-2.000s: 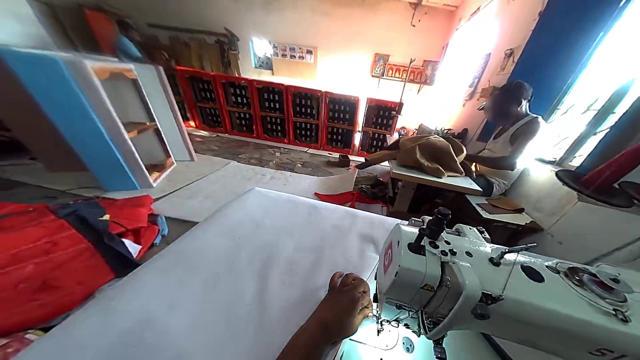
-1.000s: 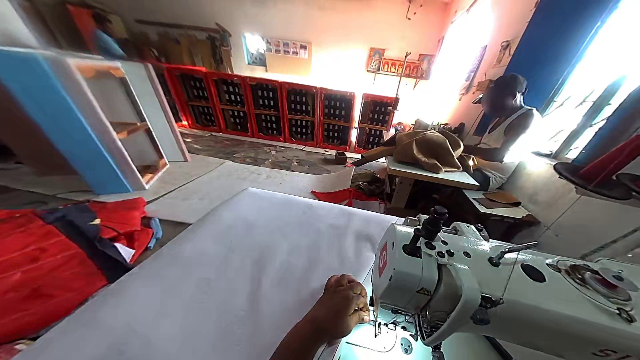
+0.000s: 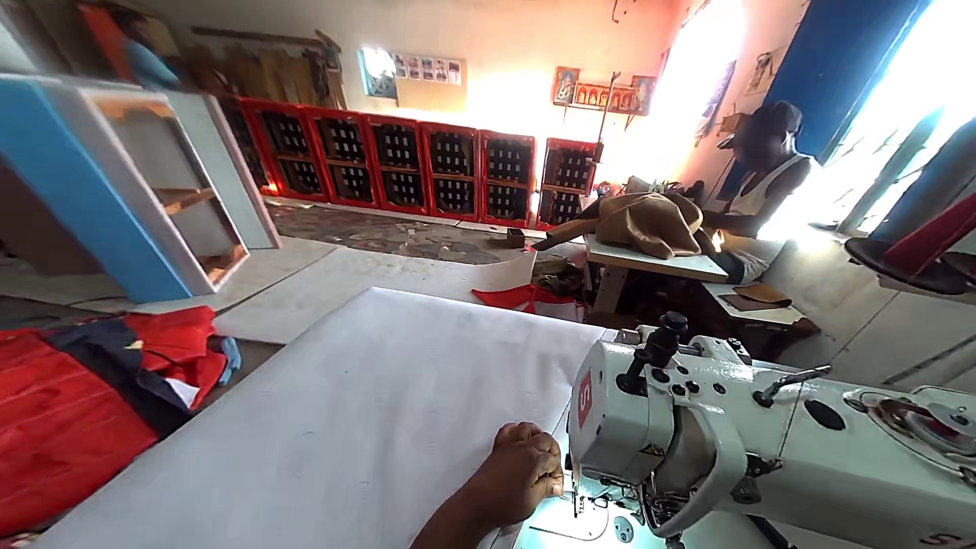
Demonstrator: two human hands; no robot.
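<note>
My left hand [image 3: 524, 471] is in the lower middle, beside the needle area of a white industrial sewing machine [image 3: 762, 427]. Its fingers are curled, with the fingertips close to the lit needle bar [image 3: 577, 496]; whether they pinch anything is hidden. The hand lies at the right edge of a large white sheet [image 3: 328, 412], whose material I cannot tell. A thin thread or cord [image 3: 564, 534] curves over the lit machine bed. My right hand does not show.
Red and dark fabric [image 3: 69, 427] lies at left, near a blue and white cabinet-like frame [image 3: 99, 191]. Red-framed units [image 3: 404, 164] line the back wall. At right, a seated person [image 3: 770, 175] handles brown material [image 3: 648, 221] on a table [image 3: 663, 259]. Dark round stands [image 3: 903, 267] jut in at far right.
</note>
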